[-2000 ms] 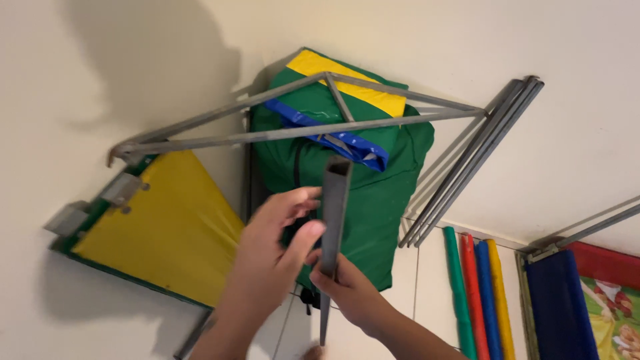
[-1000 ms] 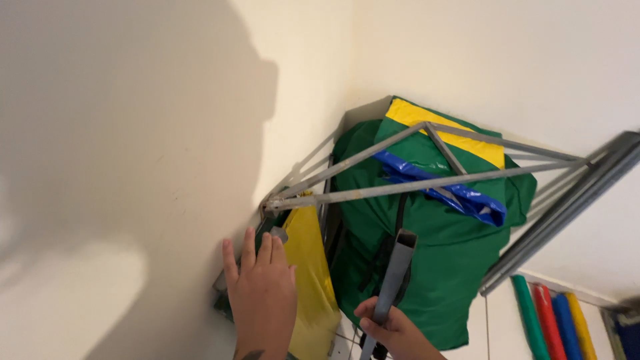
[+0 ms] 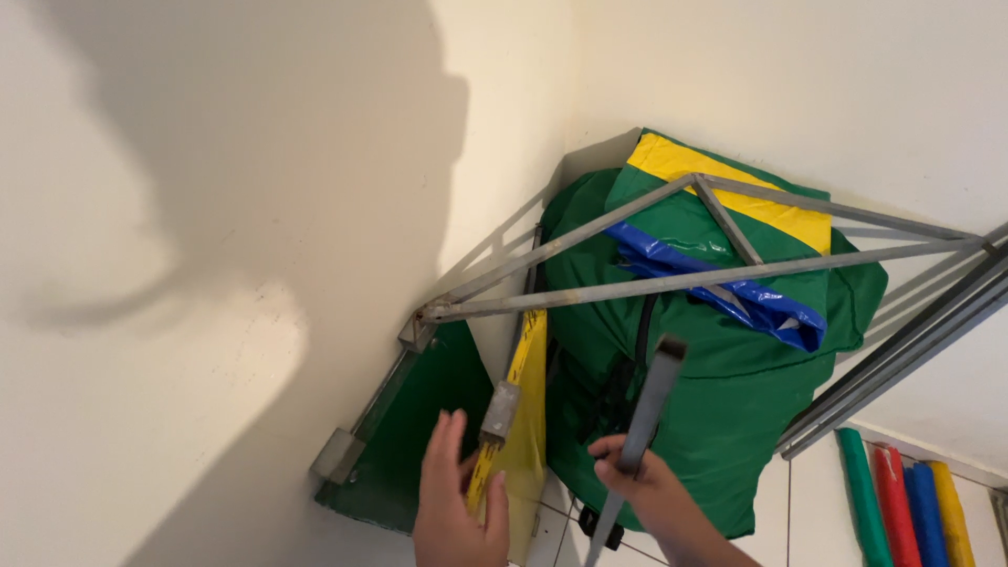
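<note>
My right hand (image 3: 642, 476) grips a grey square metal tube (image 3: 650, 409), whose hollow end points up in front of a large green fabric bag (image 3: 709, 425). My left hand (image 3: 461, 504) has its fingers around the yellow edge (image 3: 478, 480) of a panel with a grey metal bracket (image 3: 500, 411); whether they press on it is hard to tell. Left of it a green panel (image 3: 441, 394) with another bracket (image 3: 339, 455) leans by the wall. A grey metal frame (image 3: 591, 293) spans above, in front of the bag. On the bag lie a yellow-striped green cloth and blue plastic sheeting (image 3: 724, 295).
Long grey metal poles (image 3: 906, 362) lean at the right. Below them, on the white tiled floor (image 3: 768, 512), stand green (image 3: 865, 496), red (image 3: 896, 504), blue (image 3: 923, 504) and yellow (image 3: 953, 504) rolls. Walls meet in a corner behind the bag.
My left hand has moved from near the tube to the panels at the left. The yellow panel has come apart from the green one. The view has swung left.
</note>
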